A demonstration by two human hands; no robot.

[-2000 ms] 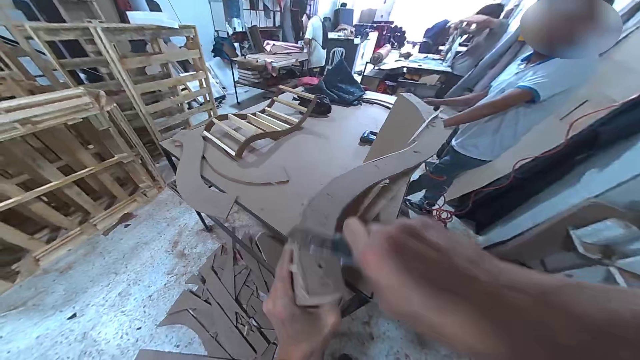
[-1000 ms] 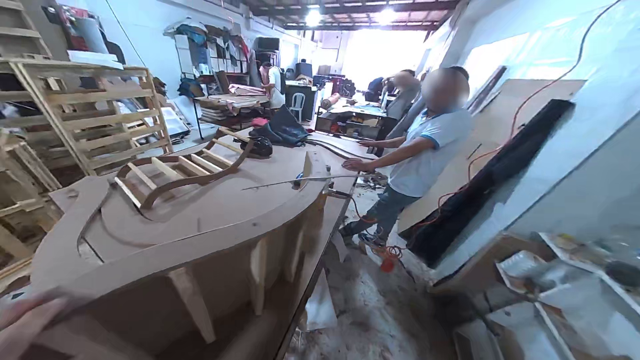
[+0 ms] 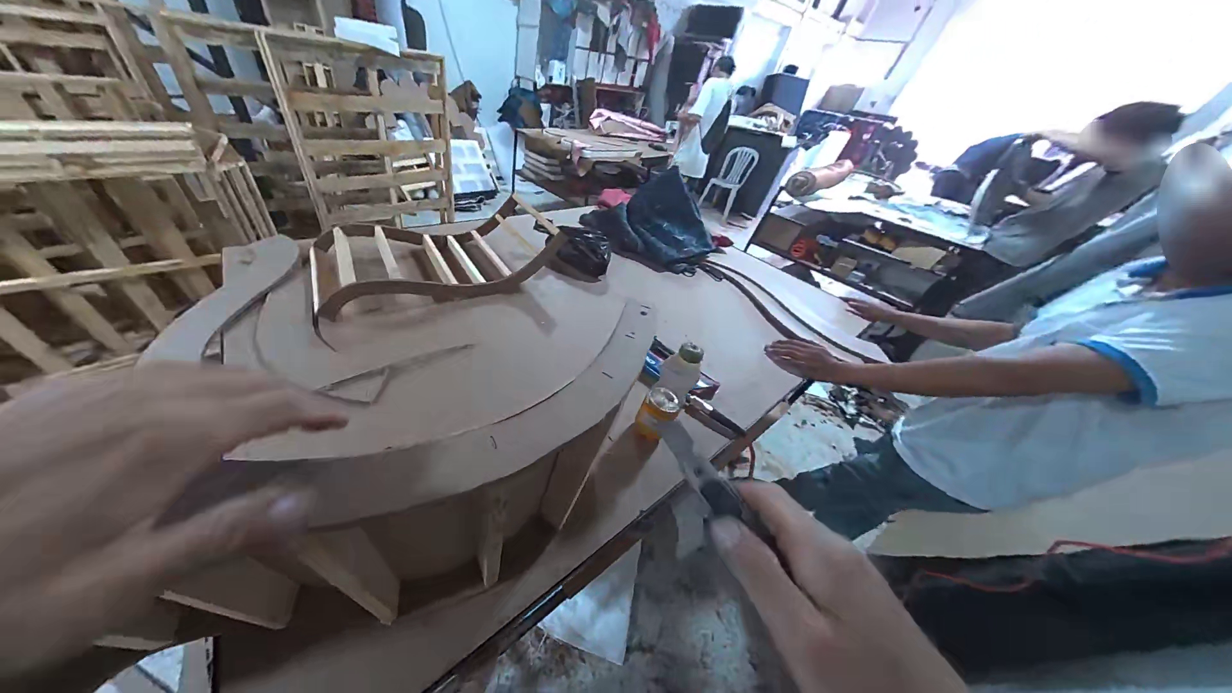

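My right hand (image 3: pixel 818 587) grips the dark handle of a tool with a flat metal head or blade (image 3: pixel 695 460), blurred, possibly a hammer or knife. At the left, my left hand (image 3: pixel 154 491) has its fingers apart above the near end of a curved board-topped frame (image 3: pixel 481 443); contact cannot be told. Wooden braces (image 3: pixel 361 568) stand under that curved top. Just beyond the tool are a small jar with orange contents (image 3: pixel 657 412) and a bottle with a green cap (image 3: pixel 682 371). Further back on the worktable lies a slatted curved frame (image 3: pixel 423 260).
A co-worker's hands (image 3: pixel 808 358) rest on the board at the right of the worktable. Dark cloth (image 3: pixel 654 221) and a black plastic bag (image 3: pixel 583 252) lie at the back. Slatted wooden frames (image 3: pixel 371 144) stand left. A red cable (image 3: pixel 1136 551) runs at the lower right.
The view has shifted. My right hand with the tool, out of sight one second ago, is back in view. My left hand shows much more fully over the curved frame.
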